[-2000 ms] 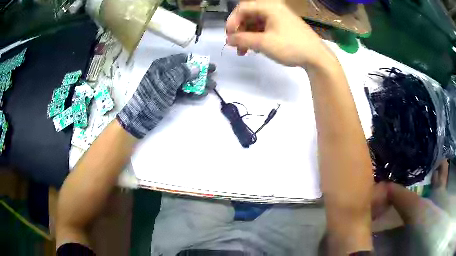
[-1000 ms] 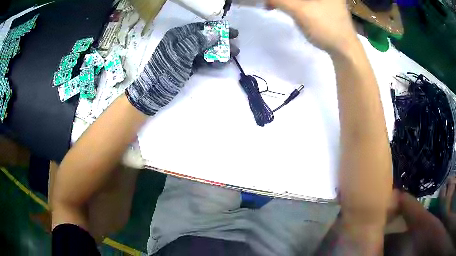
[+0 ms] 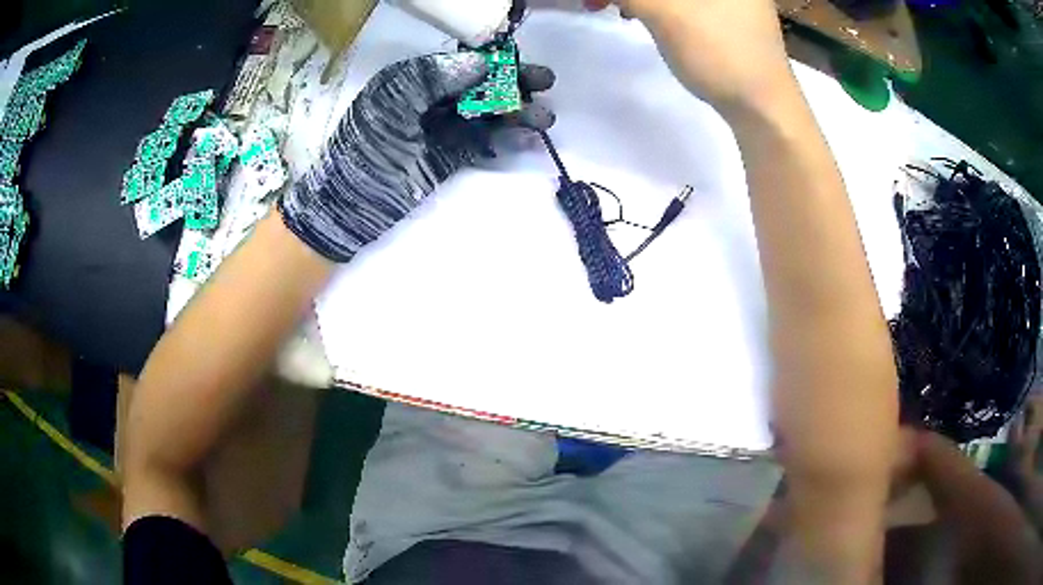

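My left hand (image 3: 395, 143), in a mottled grey-black knit glove, holds a small green circuit board (image 3: 492, 82) at the upper middle. A dark slim tip (image 3: 514, 18) points down at the board's top edge. A black cable, folded into a tied bundle (image 3: 594, 242), runs from under my gloved fingers onto the white sheet. Its barrel plug (image 3: 679, 202) points up and right. My bare right hand (image 3: 692, 40) is at the top edge, and its fingers are cut off by the frame, so what they hold is hidden.
A large black cable pile (image 3: 966, 303) lies at right. Loose green boards (image 3: 197, 171) lie at left, with board rows (image 3: 21, 149) at the far left edge. A yellowish funnel shape (image 3: 335, 17) with a white tube is at top. Another person's arm (image 3: 972, 491) is at lower right.
The view has shifted, so hands and cable appear higher and further right than at first. The board has tilted in my gloved hand since a second ago, and the dark tip now meets its top edge.
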